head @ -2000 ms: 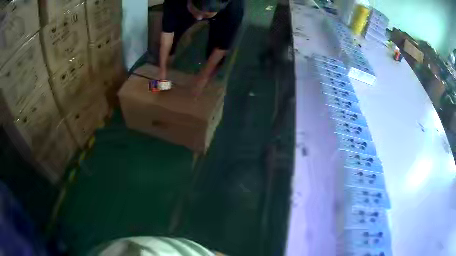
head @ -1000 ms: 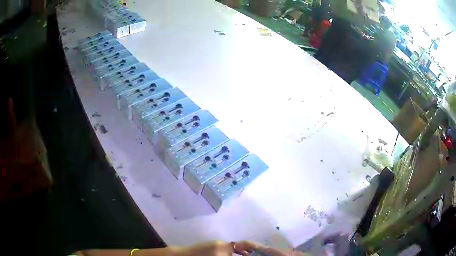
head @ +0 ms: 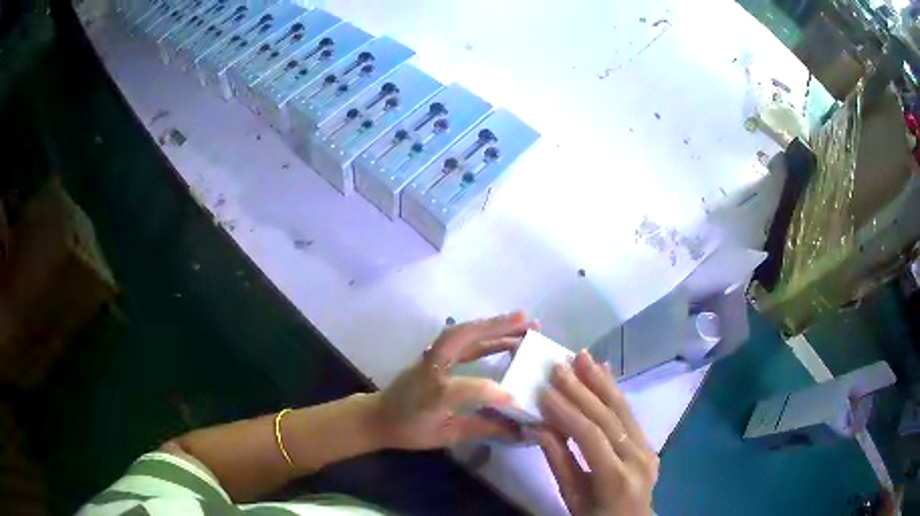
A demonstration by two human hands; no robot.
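Observation:
My left hand point(head: 439, 388) and my right hand point(head: 602, 433) hold a retail box point(head: 533, 375) between them at the near edge of the table. Its white end faces up, with fingers of both hands on its sides and edge. Closed light-blue retail boxes point(head: 472, 173) lie in a row on the white table, with dark round-headed items pictured on them. An open retail box point(head: 656, 333) lies right of my hands, its flaps out and a whitish round item in its mouth.
Another open box point(head: 817, 405) lies over the green surface at the right, by a pale edge strip point(head: 876, 469). A film-wrapped cardboard piece point(head: 832, 212) and a black part stand at the table's right edge. Dark floor lies left.
The view has turned from the floor carton and person to the table. Both hands have come further into view, now with a box between them. Open boxes now show at right.

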